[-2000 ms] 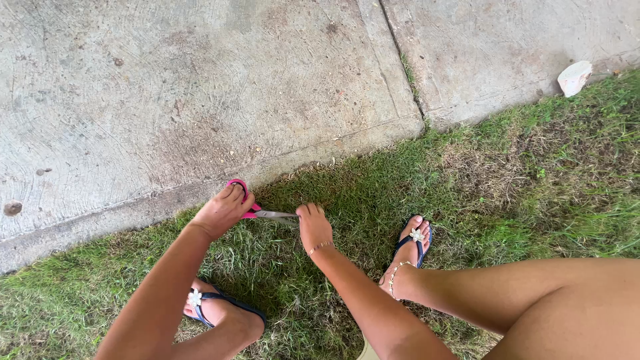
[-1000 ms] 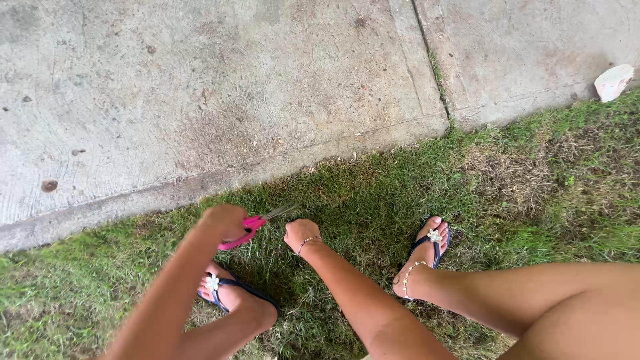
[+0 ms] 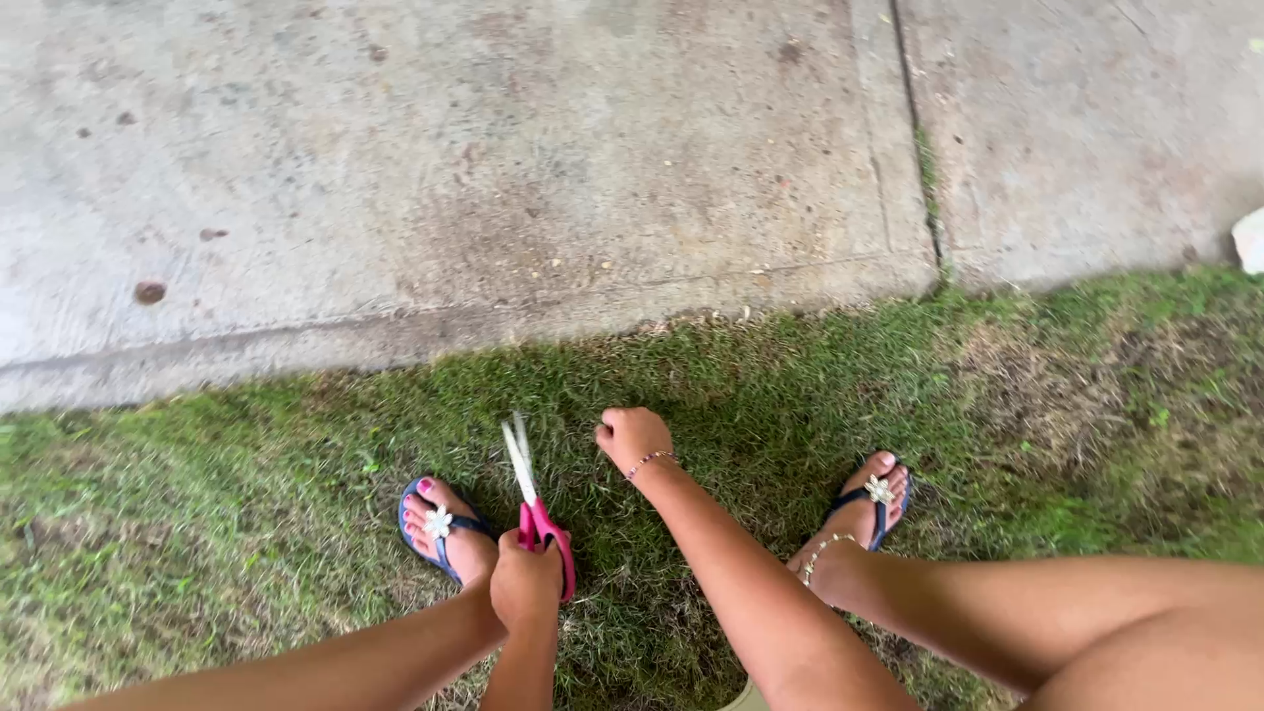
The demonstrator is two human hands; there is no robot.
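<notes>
My left hand (image 3: 527, 585) is closed around the pink handles of a pair of scissors (image 3: 521, 464). Their metal blades point up and away over the grass, slightly apart at the tips. To the right of the blades, my right hand (image 3: 635, 439) is curled into a fist above the grass (image 3: 711, 395), with a beaded bracelet at its wrist. Nothing shows in that fist, but its inside is hidden. The two hands do not touch.
A concrete slab (image 3: 553, 158) with a dark joint borders the grass along the top. My feet, in blue flip-flops (image 3: 444, 528) with flower ornaments, stand either side of my hands. A whitish object (image 3: 1251, 240), partly cut off, lies at the right edge.
My left hand has drawn the scissors back from beside my right hand and turned them, so the blades now point up instead of right. The right hand's fingers, earlier at the blade tips, are away from them.
</notes>
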